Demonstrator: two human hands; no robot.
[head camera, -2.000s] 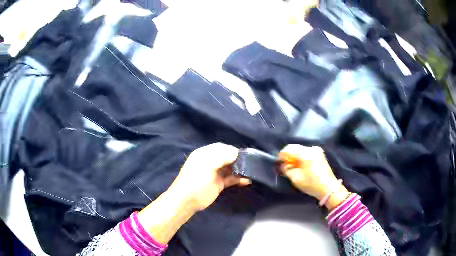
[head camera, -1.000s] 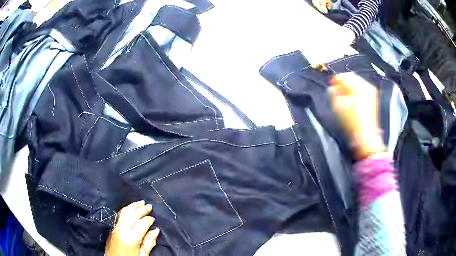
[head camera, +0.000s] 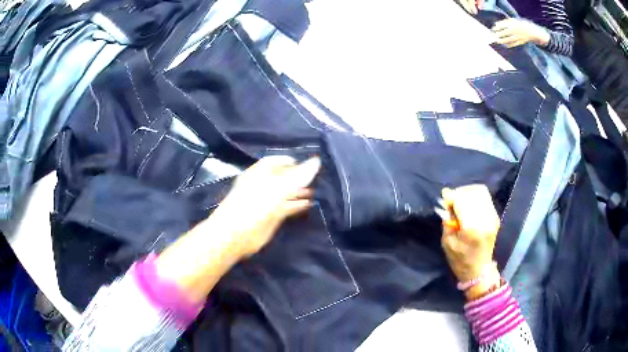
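Note:
A dark navy denim garment (head camera: 289, 268) with pale topstitching lies in front of me, with a pocket outline (head camera: 330, 275) partly covered by my left forearm. A folded navy section (head camera: 365, 172) lies between my hands. My left hand (head camera: 275, 196) is motion-blurred, its fingers at the left edge of that fold; whether it grips the cloth is unclear. My right hand (head camera: 468, 223) is closed in a fist around thread snips (head camera: 451, 218), whose orange handle shows between the fingers. A small whitish thread curl (head camera: 407, 208) stands on the fold, left of the snips.
The white table (head camera: 385, 69) shows beyond the garment. Pale blue and navy garments (head camera: 51, 89) are heaped at the left, more dark cloth (head camera: 585, 254) at the right. Another person's hand (head camera: 520, 32) and striped sleeve are at the upper right. Something blue (head camera: 24, 309) shows lower left.
My left hand has moved up and right onto the garment. My right hand has come back from the upper right toward me. The cloth between them is now folded over, covering the pocket's upper part.

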